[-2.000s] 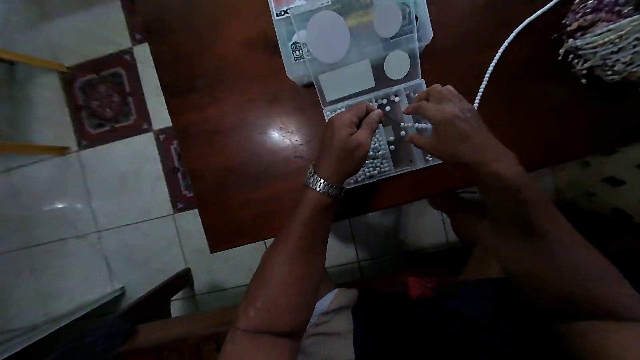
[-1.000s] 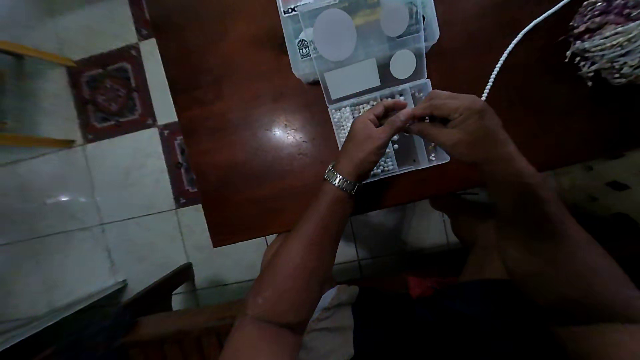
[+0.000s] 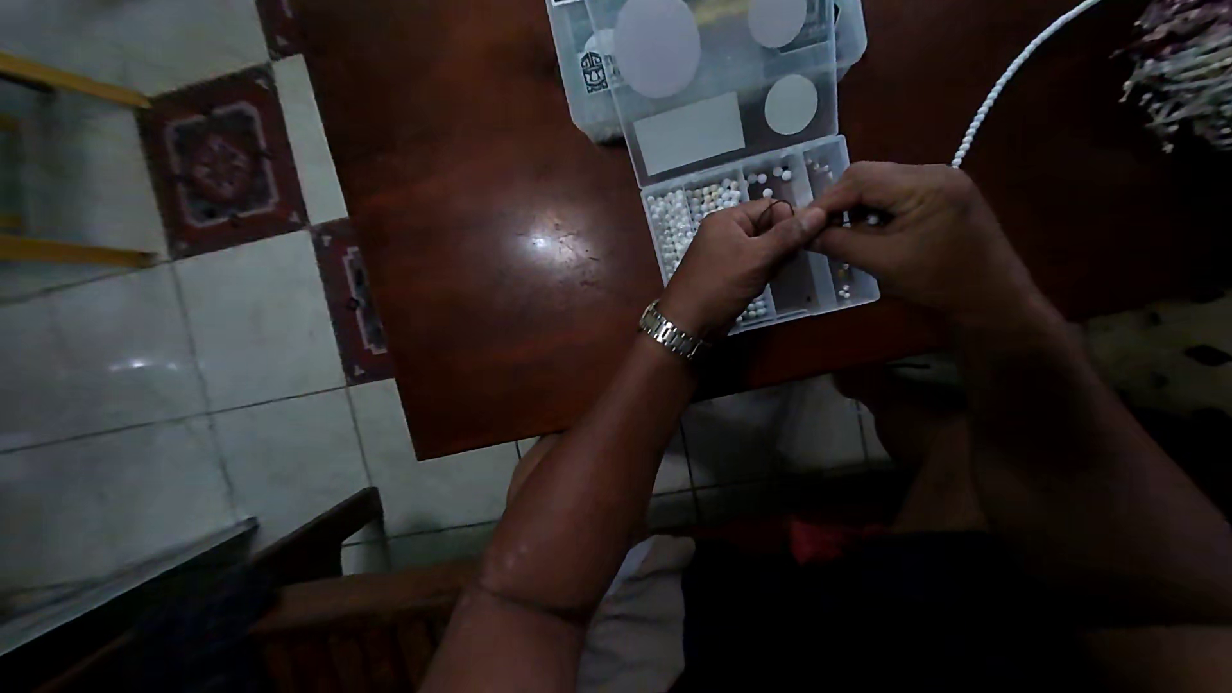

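Note:
A clear plastic compartment box [image 3: 813, 310] stands with its lid [image 3: 717, 144] tipped back, near the edge of the wooden table. White beads [image 3: 674, 219] fill its left compartments, and a few lie in the others. Over the box, my left hand [image 3: 741, 250] pinches a thin dark cord [image 3: 770, 210] that loops above its fingers. My right hand [image 3: 895, 226] meets it at the fingertips, thumb and forefinger pinched on what looks like the same cord. A small pale bead shows by the right fingers; whether it is on the cord, I cannot tell.
Another clear plastic container [image 3: 589, 91] lies under the raised lid. A strand of white beads [image 3: 1011, 72] curves beyond my right hand, near a bundle of beaded strands [image 3: 1189, 67]. The dark wooden table [image 3: 481, 289] ends just in front of the box; a wooden chair [image 3: 318, 539] stands lower left.
My hands were apart over the compartments two seconds ago; they have come together at the fingertips above the box. The dark loop now shows over my left fingers.

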